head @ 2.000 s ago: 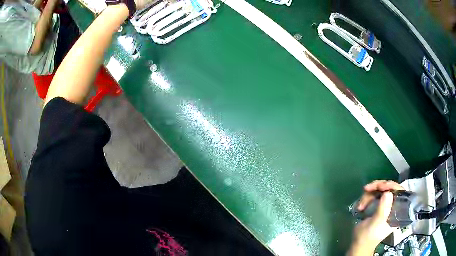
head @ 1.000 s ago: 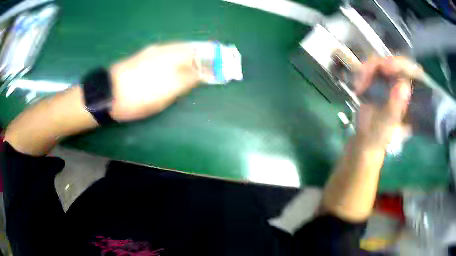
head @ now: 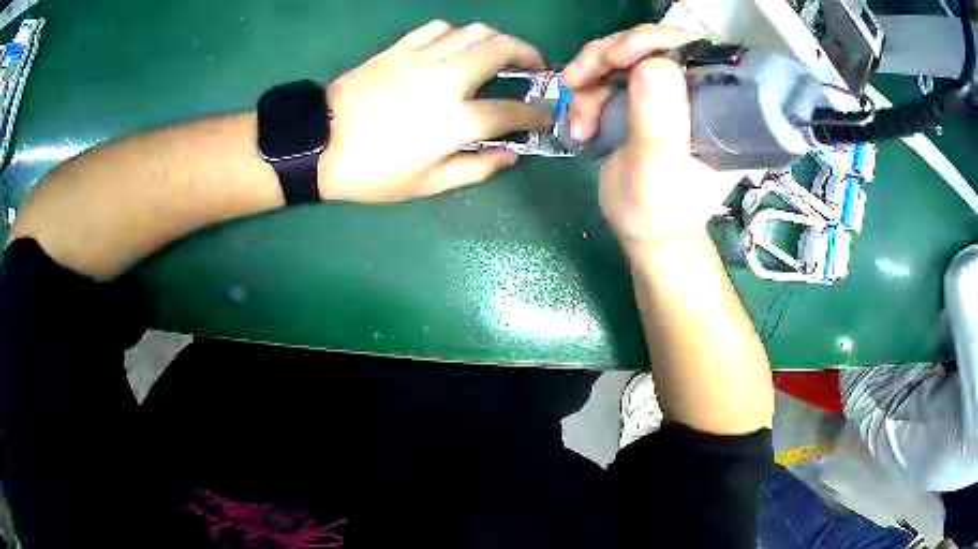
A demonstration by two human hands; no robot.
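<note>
A white plastic housing point(head: 523, 144) with a blue insert lies on the green bench, mostly covered by my hands. My left hand point(head: 429, 118), with a black watch at the wrist, lies over the housing's loop and holds it with spread fingers. My right hand point(head: 649, 139) grips a grey electric screwdriver point(head: 740, 113) held nearly level, its nose at the housing's blue end. A black coiled cord leaves the screwdriver's rear. The screwdriver's bit and any screw are hidden by my fingers.
Several white housings with blue parts point(head: 826, 247) lie in a group at the right. Another housing point(head: 15, 75) is at the far left edge. A metal box point(head: 847, 43) stands behind the screwdriver. Another person's sleeve point(head: 901, 418) shows at the lower right. The green bench's point(head: 375, 290) front edge crosses below my arms.
My left hand has brought a housing from the far left to the middle and set it on the bench. My right hand has moved left with the screwdriver, from beside the metal box to the housing.
</note>
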